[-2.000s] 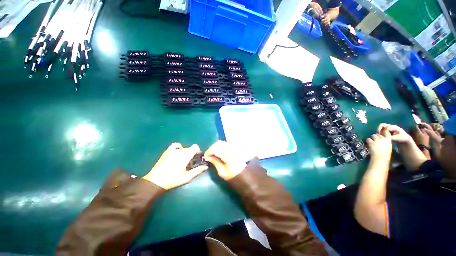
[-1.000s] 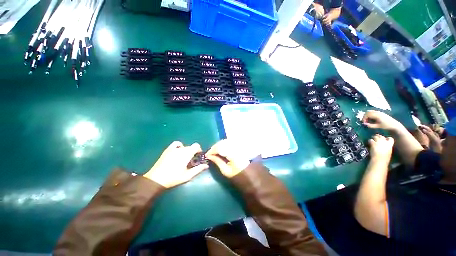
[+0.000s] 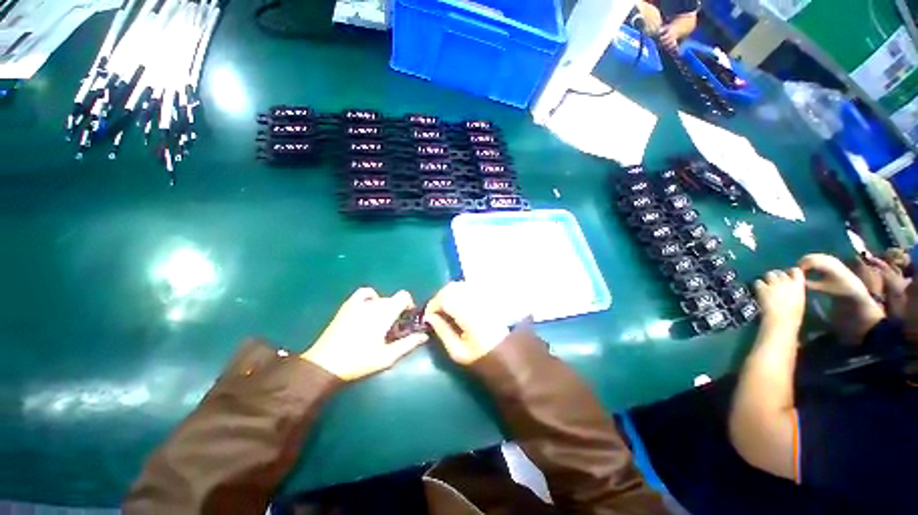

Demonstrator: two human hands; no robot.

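My left hand point(image 3: 364, 334) is closed around a small black housing point(image 3: 405, 323) with a dark red inner face, held above the green bench near the lower middle. My right hand point(image 3: 463, 324) has its thumb and fingertips together at the right end of the housing. Whether the fingertips hold a small white piece is too small to tell. The parts tray point(image 3: 602, 286), white inside with a light blue rim, lies just right of and behind my right hand. Black housings point(image 3: 433, 168) lie in columns behind the tray and my hands.
A blue bin point(image 3: 477, 50) stands at the back. Cable bundles point(image 3: 151, 70) lie at upper left. A neighbour's housings point(image 3: 684, 251) lie right of the tray, near paper sheets point(image 3: 743, 166) and loose white parts point(image 3: 745, 234). The neighbour's hands point(image 3: 785, 294) are at the right.
The whole view has shifted slightly. My hands stay at the housing with small finger movements. The neighbour's hand reached to the loose white parts and came back to the other hand.
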